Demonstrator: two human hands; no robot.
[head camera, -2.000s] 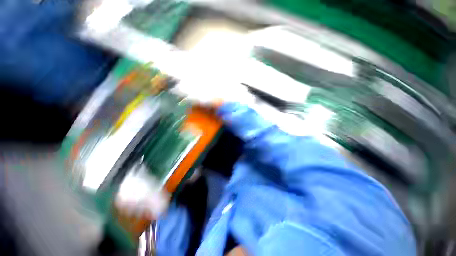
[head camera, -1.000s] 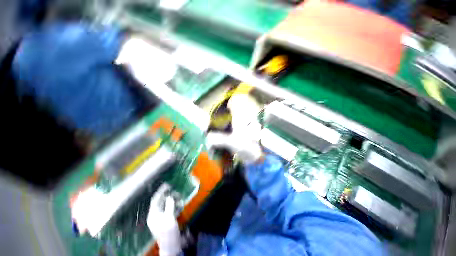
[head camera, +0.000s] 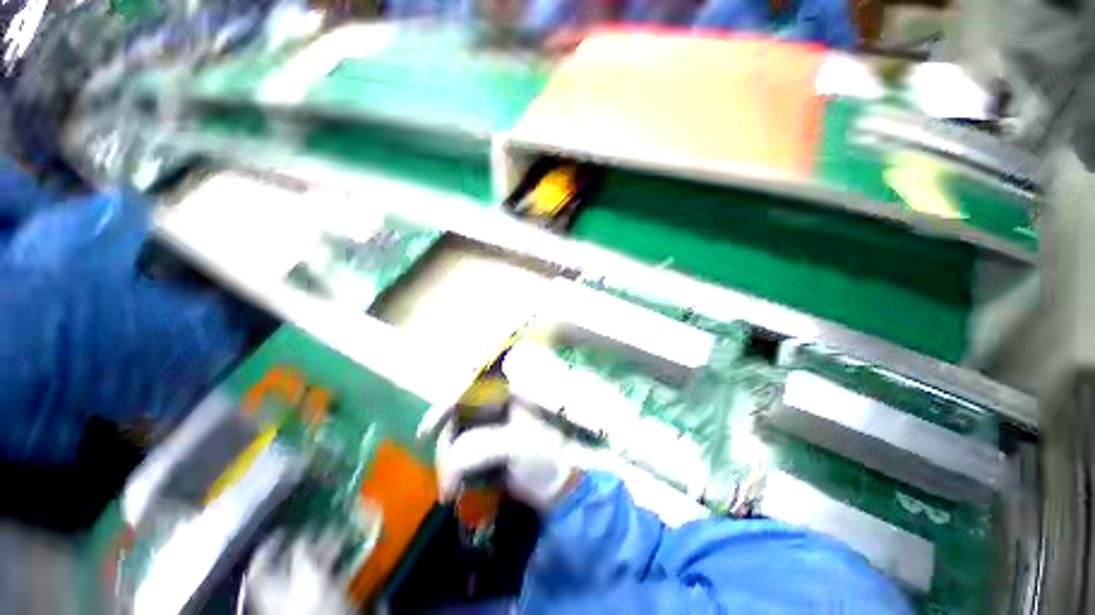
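Observation:
My right hand (head camera: 510, 451), in a white glove, is closed around the electric screwdriver (head camera: 483, 402), a dark body with yellow near its top and orange low down, held upright just right of the fixture. My left hand (head camera: 294, 579), also white-gloved, is blurred at the bottom edge over the circuit board's near side; its fingers cannot be made out. On the board lie a long pale heatsink (head camera: 222, 529), a yellow strip (head camera: 243, 466) and a grey finned heatsink (head camera: 192, 457). The orange fixture (head camera: 396, 499) shows at the board's right side.
A railed conveyor (head camera: 348, 330) runs diagonally beyond the bench, carrying boards with pale heatsinks (head camera: 889, 433) at right. Behind it stands a shelf with a red-orange top (head camera: 684, 102) and a yellow object (head camera: 555, 192) inside. A person in a blue smock (head camera: 96, 324) is at left.
The view has swung right and up, showing more shelving. My right hand and the screwdriver now appear lower and further left, with the screwdriver clearly visible. My left hand appears lower and further left.

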